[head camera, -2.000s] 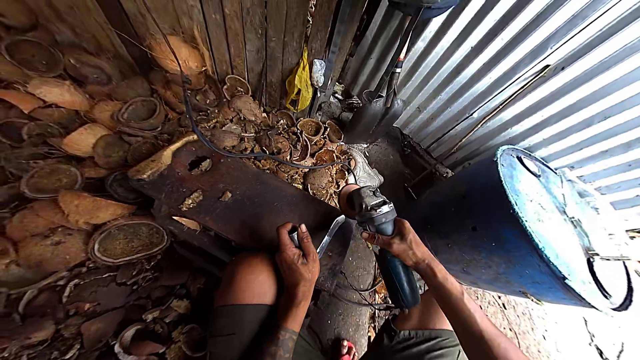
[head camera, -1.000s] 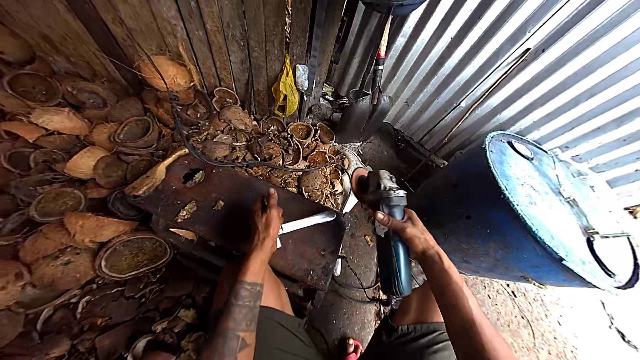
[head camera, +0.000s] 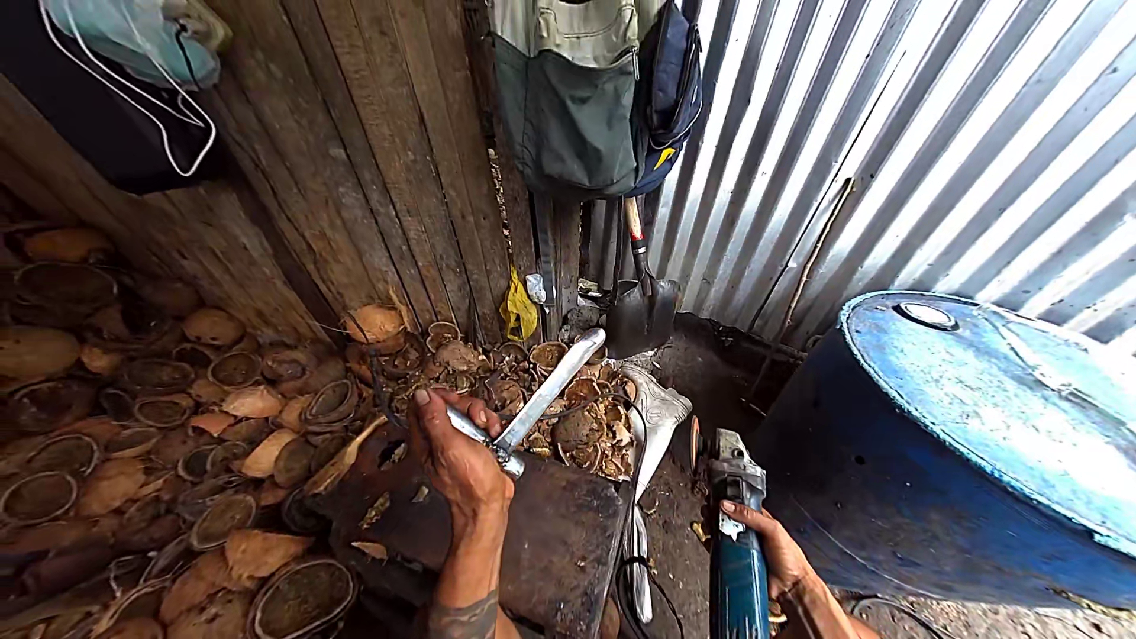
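My left hand (head camera: 463, 448) grips the handle of a metal blade (head camera: 555, 386), which points up and to the right above a dark, worn board (head camera: 541, 532). On the right, my right hand (head camera: 772, 546) is closed around the teal body of an angle grinder (head camera: 739, 550), held head up. The grinder's disc (head camera: 695, 444) faces left, apart from the blade. Whether the disc spins cannot be told. Part of the blade's handle is hidden by my left fingers.
Coconut shells (head camera: 253, 404) cover the ground at left and behind the board. A blue drum (head camera: 887, 461) stands at right. Shovels (head camera: 641, 311) lean at the corner below a hanging backpack (head camera: 577, 115). A dark cable (head camera: 635, 497) runs beside the board.
My left hand has raised the blade off the board and turned it to point upward. The grinder is now farther from the blade. The view has tilted up, bringing in the backpack.
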